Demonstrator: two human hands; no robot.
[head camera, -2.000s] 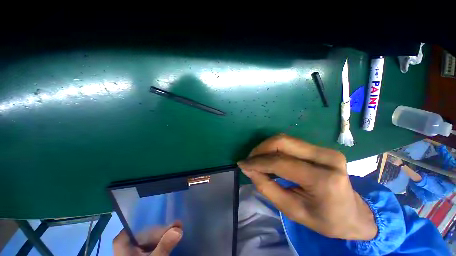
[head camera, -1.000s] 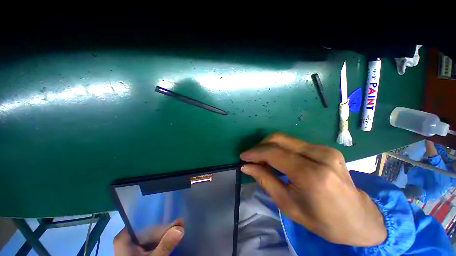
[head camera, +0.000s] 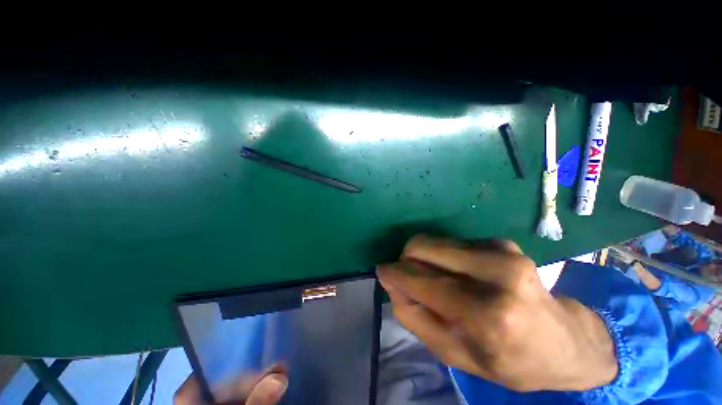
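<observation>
The display panel (head camera: 324, 344) is tilted over the near edge of the green bench, its grey back facing me. A black strip (head camera: 261, 304) and a gold-and-white flex connector (head camera: 320, 293) show along its far edge. My left hand (head camera: 245, 387) grips the panel from its left side, thumb on the back; the picture's bottom edge cuts it off. My right hand (head camera: 491, 308) is at the panel's far right corner, thumb and fingers together there. Its fingertips are partly blurred, and I cannot tell if they pinch anything small.
On the green bench (head camera: 158, 229) lie a long dark stick (head camera: 301, 170), a short black stick (head camera: 511, 150), a knife (head camera: 550, 174), a blue plastic pick (head camera: 568, 166), a paint marker (head camera: 594, 158), a clear bottle (head camera: 665, 199) and a crumpled white cloth (head camera: 651, 111). A blue-sleeved person (head camera: 681, 291) is at right.
My right hand's fingers have closed and curled at the panel's corner, and the hand is turned more knuckles-up. My left hand keeps its hold. The view has shifted slightly.
</observation>
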